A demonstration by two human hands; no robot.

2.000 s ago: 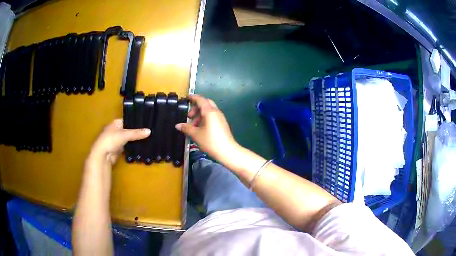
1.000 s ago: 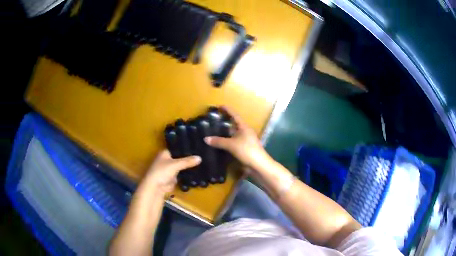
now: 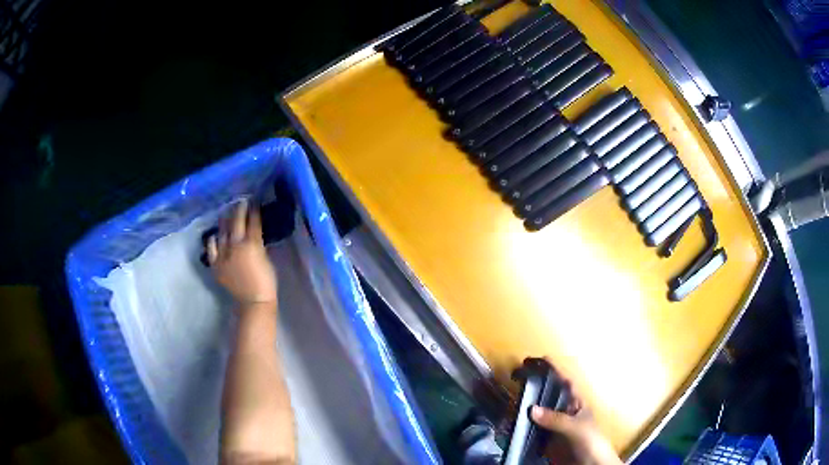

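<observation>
My left hand [image 3: 241, 259] is inside the lined blue crate [image 3: 314, 195], near its far end. Its fingers close over dark handles [image 3: 278, 218], which show on both sides of the hand; how many is hidden. My right hand [image 3: 574, 425] is at the near edge of the yellow tray [image 3: 400, 209] and grips a small bunch of black handles [image 3: 536, 400] with the thumb on top. Rows of black handles [image 3: 509, 127] lie side by side on the far part of the tray. An odd part with a bent end [image 3: 709, 232] lies at the row's end.
A white liner sheet [image 3: 173, 318] covers the crate bottom, and clear film covers its rim. The tray has a raised metal edge beside the crate. A curved metal rail [image 3: 727, 150] runs behind the tray. A smaller blue basket [image 3: 732, 450] shows at the bottom right.
The view has swung left to the crate. My hands, together on one bunch before, are now apart: the left is in the crate, the right holds handles at the tray edge.
</observation>
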